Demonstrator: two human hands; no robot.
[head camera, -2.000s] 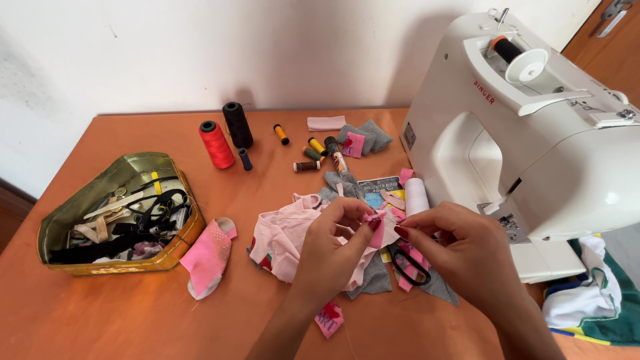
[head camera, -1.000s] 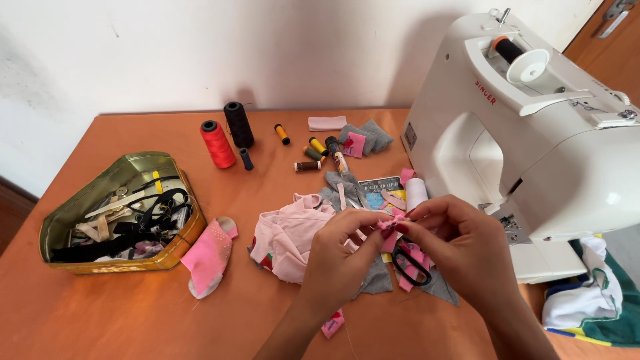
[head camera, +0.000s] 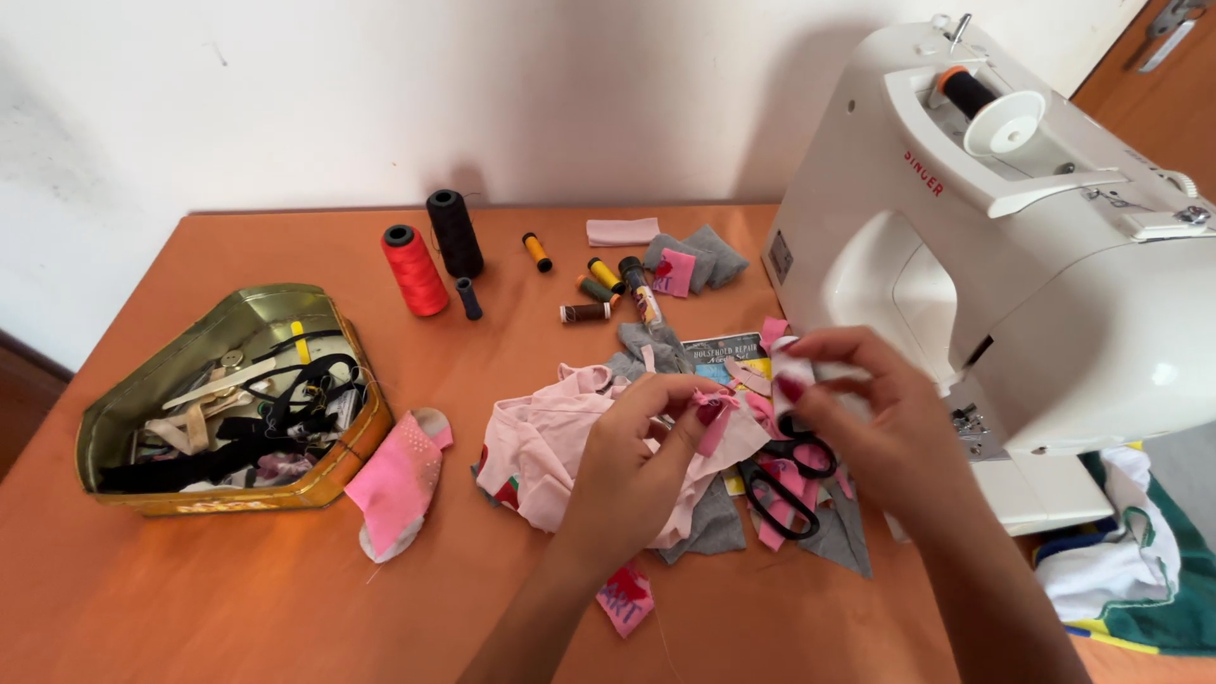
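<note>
My left hand pinches a small gathered piece of pink fabric between thumb and fingertips. To its right is my right hand, its fingers bent near the white thread spool; whether it grips the spool or a thin thread is blurred. Light pink cloth lies crumpled beneath and left of my hands. Black-handled scissors rest on pink and grey scraps, their blades hidden. A needle packet is partly covered by scraps behind my hands.
A white Singer sewing machine stands at the right. Red and black thread cones and several small spools stand or lie at the back. An open tin of sewing bits and a pink-and-grey fabric piece are at left.
My hands, together at the pink piece one second ago, are now apart. The right hand has moved right, to the white spool; the left still pinches the pink piece.
</note>
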